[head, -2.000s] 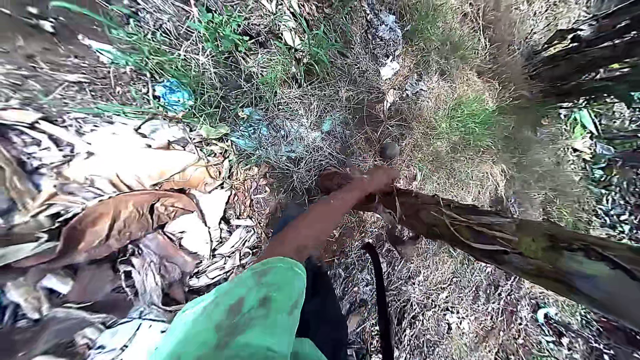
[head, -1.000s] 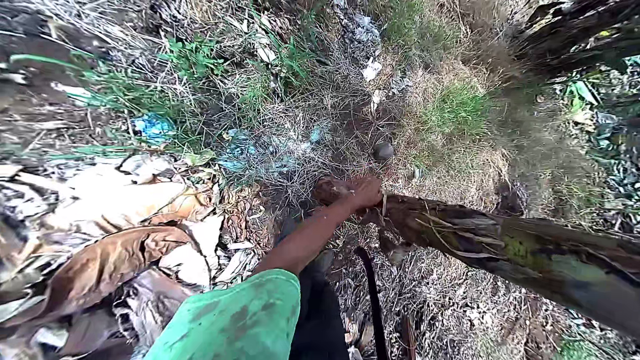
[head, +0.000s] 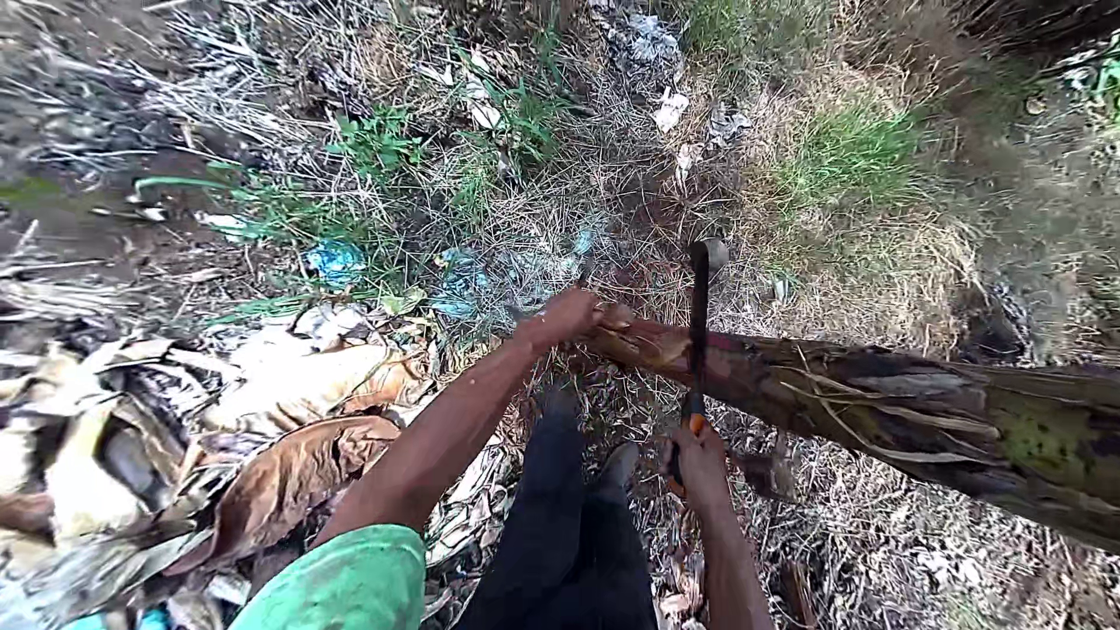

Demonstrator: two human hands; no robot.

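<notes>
A long plant trunk, much like a banana stem with peeling sheaths, runs from the right edge to its end near the middle. My left hand grips the ragged end of that trunk, its arm reaching in from the lower left. Below the trunk, my right hand is closed round the black and orange handle of a machete-like blade. The dark blade points up the view and crosses over the trunk, a little right of my left hand. Whether its edge touches the trunk I cannot tell.
Large dry leaves lie heaped at the left. Blue plastic scraps are caught in weeds at the upper left. A green grass tuft grows at the upper right. My dark-trousered legs stand below the trunk end.
My right hand has come into view with the handle in it, and the blade now lies across the trunk. Earlier a dark strip showed below the trunk. My left hand stays at the trunk end.
</notes>
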